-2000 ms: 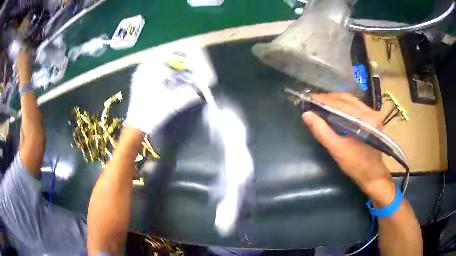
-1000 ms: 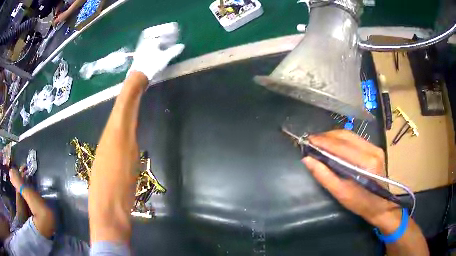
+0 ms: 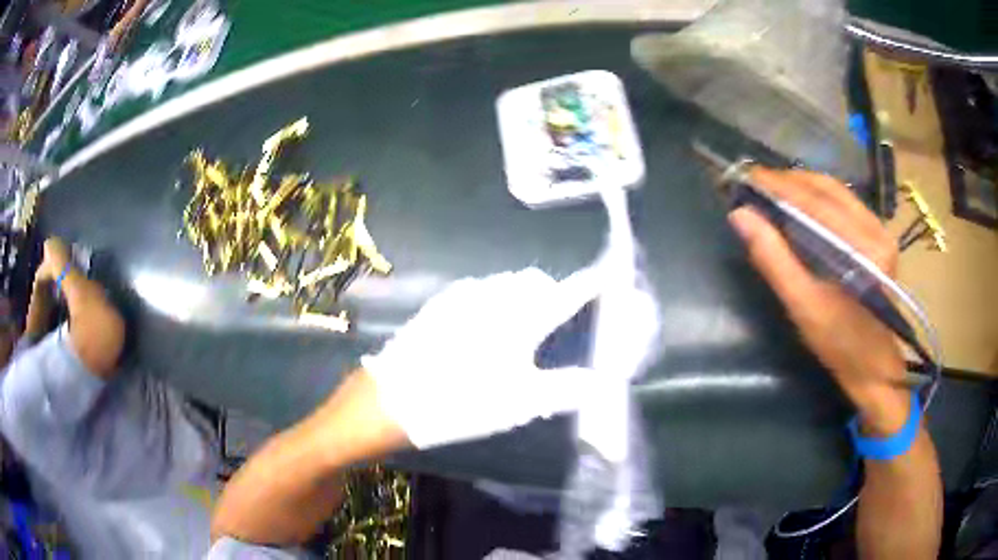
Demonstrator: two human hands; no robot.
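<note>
A white open housing with small coloured parts inside lies on the dark bench in front of me. A white cord in a clear plastic bag runs from its near edge toward me. My gloved left hand is at the cord, its fingers around it, blurred. My bare right hand holds a dark soldering iron with its tip pointing up and left, apart from the housing. A pile of brass contact strips lies on the bench at the left.
A cloudy extraction hood stands at the upper right beside a cardboard tray with a brass piece. The green conveyor and its pale rail run behind. Another person's grey sleeve is at the left. More brass lies below the bench edge.
The left hand has come back from the conveyor to the bench and now holds a bagged cord. A white housing now lies on the bench. The right hand still holds the iron.
</note>
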